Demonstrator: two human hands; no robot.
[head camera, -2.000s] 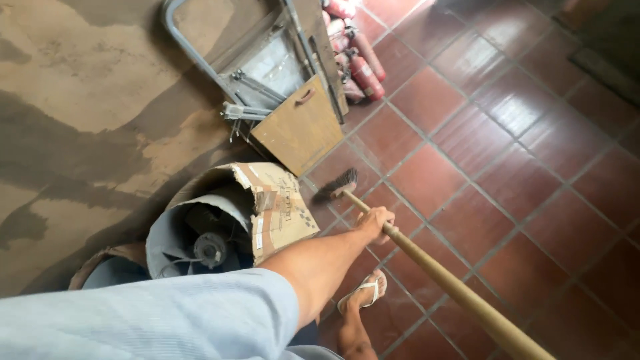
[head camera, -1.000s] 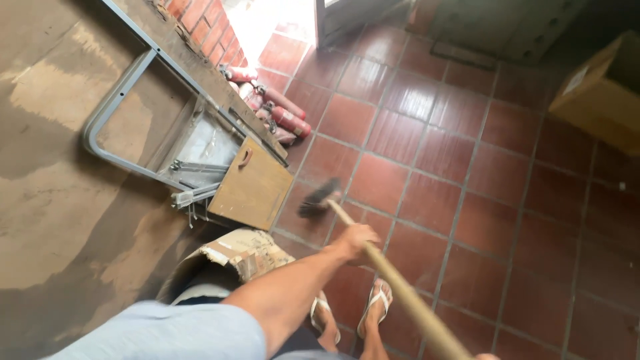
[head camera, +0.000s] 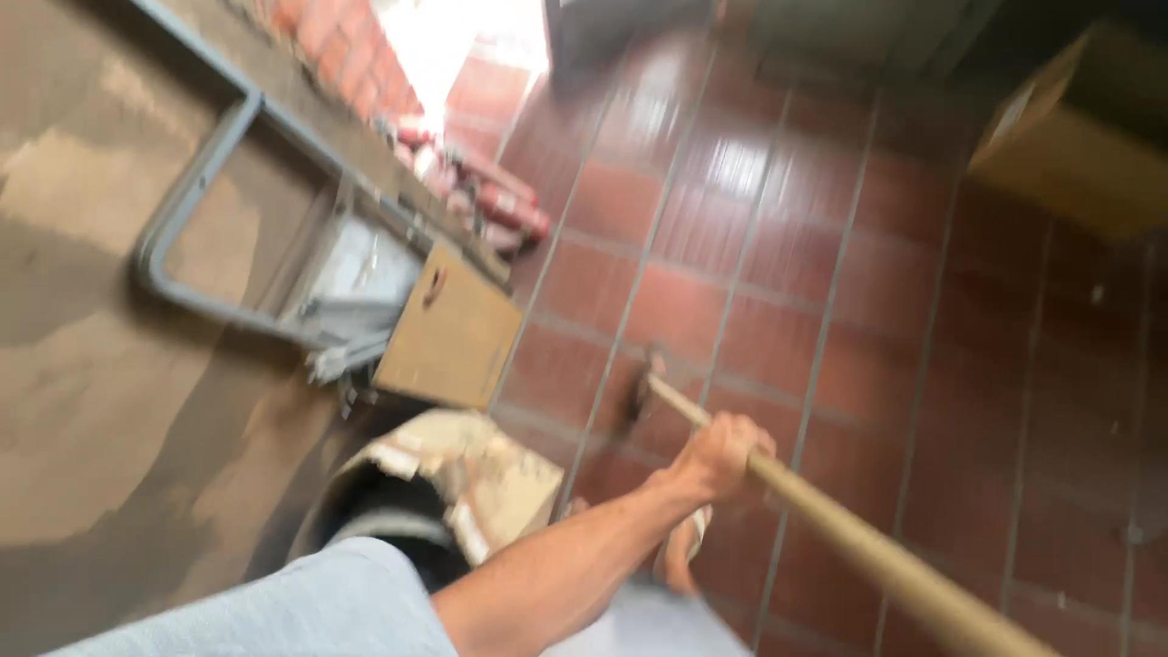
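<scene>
My left hand (head camera: 728, 453) is closed around the light wooden handle (head camera: 858, 529) of a broom. From my fist the handle runs up and left to the dark bristle head (head camera: 636, 392), which is blurred and lies over the red floor tiles. The other end of the handle leaves the view at the lower right. My right hand is not visible. Torn cardboard (head camera: 497, 474) around a dark round opening lies left of my left forearm.
Along the left wall are a grey metal frame (head camera: 196, 192), a tan panel (head camera: 452, 328) and several red fire extinguishers (head camera: 511, 212). A cardboard box (head camera: 1077, 155) stands at the upper right. Red tiles (head camera: 684, 301) cover the floor. My sandaled foot (head camera: 683, 547) is beneath my forearm.
The view has shifted, now showing the cardboard box and a bright opening at the top. My left hand stays on the broom handle. At one second ago, fingers showed at the bottom edge.
</scene>
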